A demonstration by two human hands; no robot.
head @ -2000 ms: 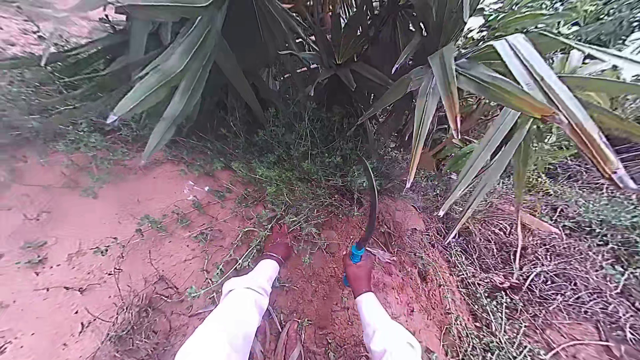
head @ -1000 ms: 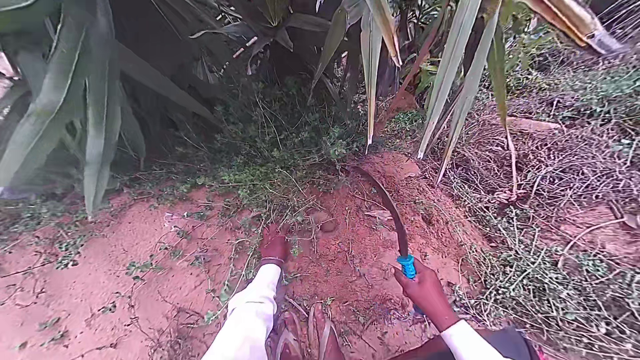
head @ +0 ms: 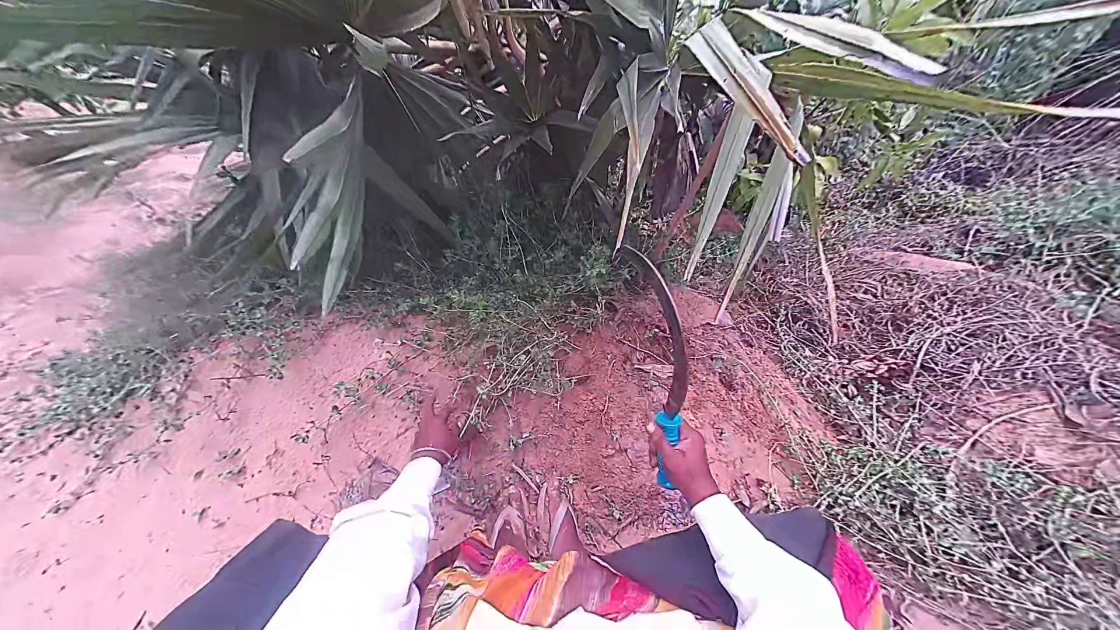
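Observation:
My right hand [head: 684, 457] is closed around the blue handle of a sickle [head: 677, 350], whose curved dark blade points up and away toward the base of a palm-like plant. Low over the reddish soil, my left hand [head: 436, 430] is beside thin green weeds [head: 516, 359]; whether its fingers grip any stems cannot be told. A bangle circles the left wrist. The blade stands to the right of the weeds, and its tip is near the hanging leaves.
Stiff fan leaves [head: 328, 188] of the plant hang across the far side, with more drooping [head: 744, 184] at the right. Dry twigs and brush [head: 954, 341] cover the right side. Sandy soil [head: 254, 429] lies at left. My feet [head: 534, 521] are just below the hands.
Between two seconds and one second ago, my right hand with the sickle moved right, away from my left hand. The left hand now lies farther from the feet, toward the left.

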